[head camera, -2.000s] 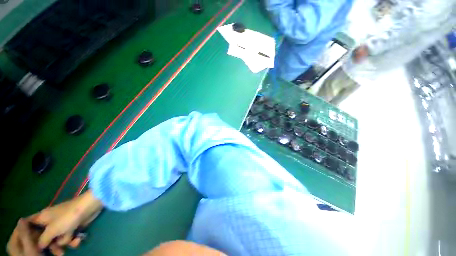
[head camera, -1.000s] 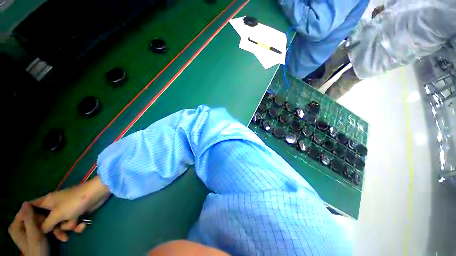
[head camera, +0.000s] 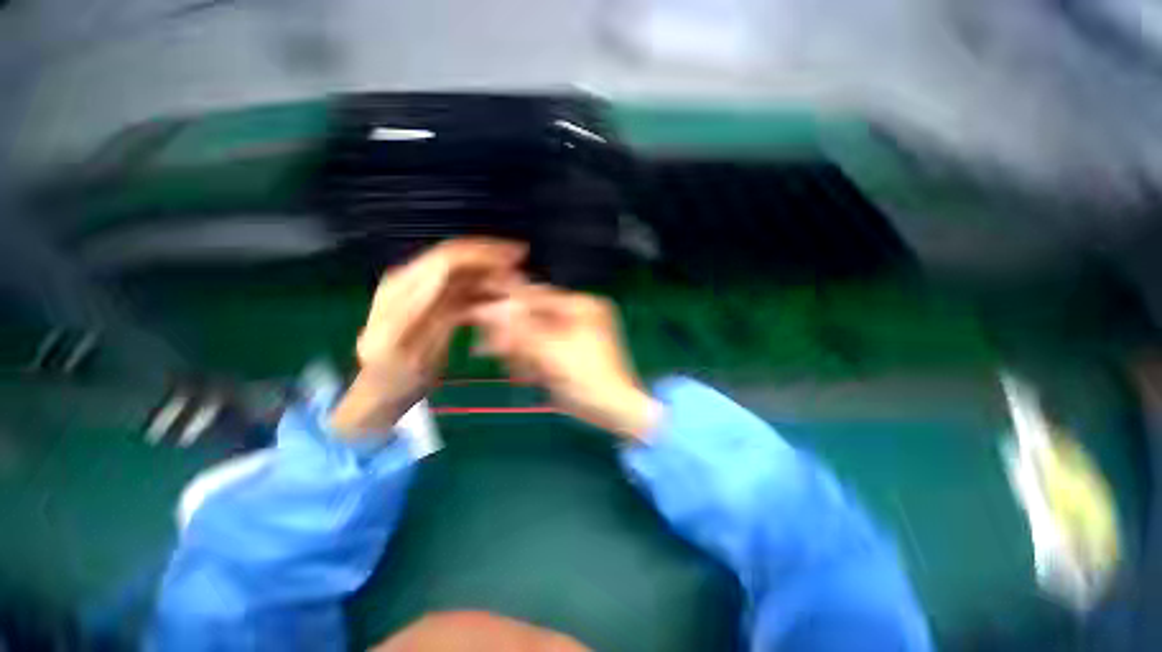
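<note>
The view is strongly blurred. My left hand (head camera: 418, 316) and my right hand (head camera: 565, 350) are raised close together near the centre, over the green belt (head camera: 695, 338). Their fingers are bent and meet or overlap. Whether they hold anything cannot be made out. Both blue sleeves come up from the bottom edge.
A tall black stack (head camera: 446, 185) stands just beyond my hands, with a dark flat area (head camera: 765, 217) to its right. A small dark holder with pale pieces (head camera: 185, 414) is at left. White paper (head camera: 418, 429) shows by my left wrist. A white and yellow shape (head camera: 1070, 503) is far right.
The view has swung from the right side towards the belt and black stack. Both hands now show near the centre instead of the lower left. The tray of discs and the other people have left view.
</note>
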